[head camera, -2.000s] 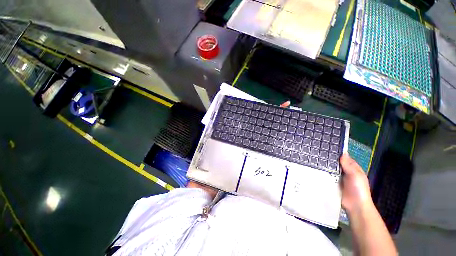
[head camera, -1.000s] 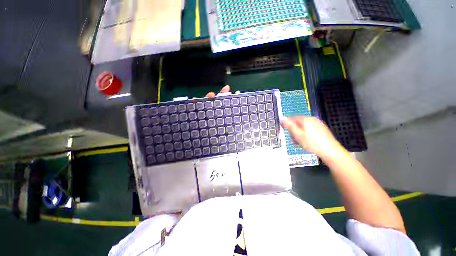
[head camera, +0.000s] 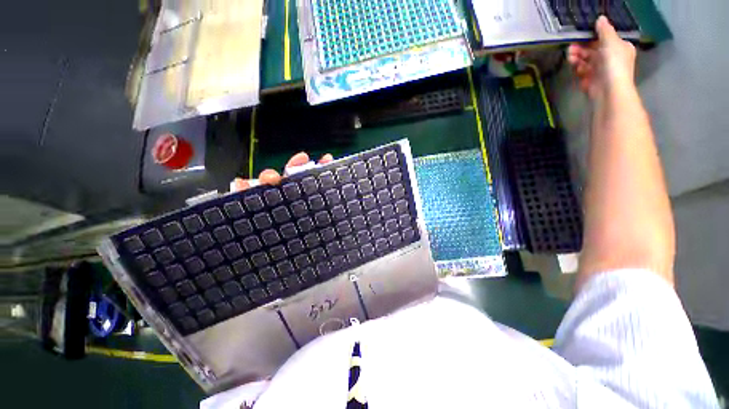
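A silver tray carrier (head camera: 320, 307) with a black component tray (head camera: 280, 232) on its upper part lies tilted against my body, its left side lower. Handwriting marks its bare lower part. My left hand (head camera: 281, 173) holds it from beneath; only fingertips show over the far edge, beside a bit of white. My right hand (head camera: 603, 60) is stretched to the upper right, fingers apart. One fingertip overlaps the front edge of another silver carrier (head camera: 511, 20) with a black tray (head camera: 583, 12); no closed grip shows.
Teal dotted panels (head camera: 384, 32) and silver-beige plates (head camera: 228, 56) lie at the far edge. A red ring (head camera: 172, 152) sits on a grey ledge at left. Below are another teal panel (head camera: 460, 208) and black trays (head camera: 547, 192). A blue reel (head camera: 104, 315) is at lower left.
My right hand has left the held carrier's right edge and reached up to the carrier at upper right. The held carrier has tilted, its left side dropping.
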